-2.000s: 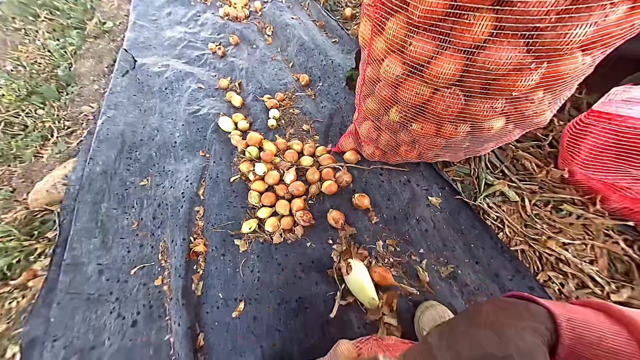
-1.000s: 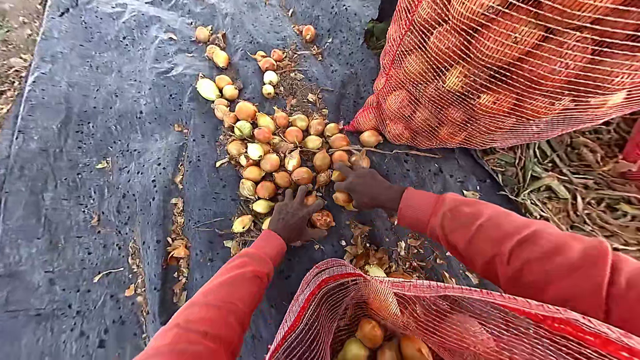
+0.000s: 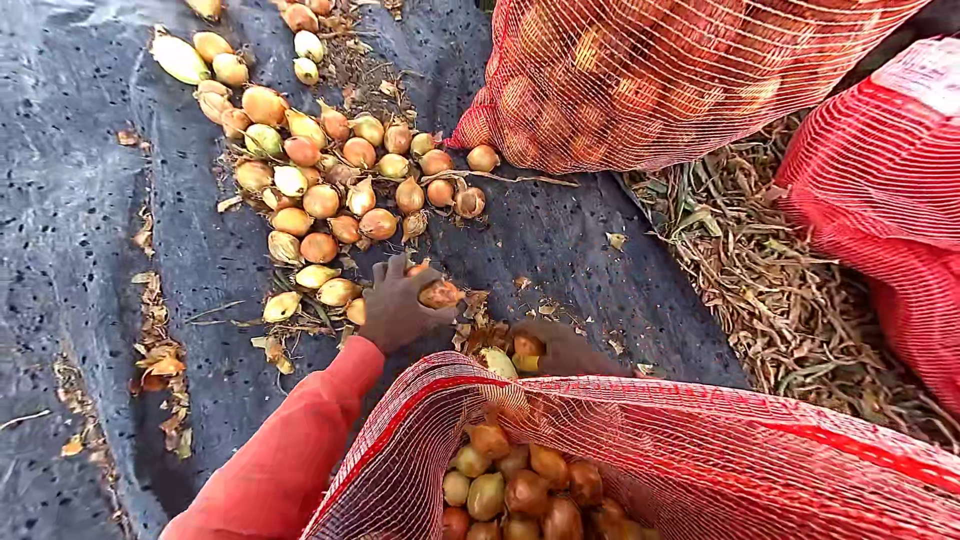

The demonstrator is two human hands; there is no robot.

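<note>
My left hand [image 3: 401, 304] is closed around onions [image 3: 441, 294] at the lower edge of a spread of loose onions [image 3: 321, 201]. Just beyond the mouth of an open red mesh bag [image 3: 675, 420], my right hand [image 3: 566, 350] holds onions [image 3: 529, 345], blurred and partly hidden by the rim. A pale, elongated onion [image 3: 499, 363] lies beside that hand. Inside the open bag are several onions [image 3: 526, 491], seen through its mouth at the bottom of the view.
A full mesh bag of onions [image 3: 637, 82] rests at the upper right, with another red mesh bag [image 3: 892, 217] at the right edge. Dark ground sheeting [image 3: 585, 247] lies under the onions. Dry leaves [image 3: 757, 277] cover the ground between the bags, and loose skins [image 3: 161, 364] lie at left.
My right hand has moved from the onion pile back to the open bag's rim. My left hand has closed on onions near the pile's lower edge. The open bag came into view after the earliest frame.
</note>
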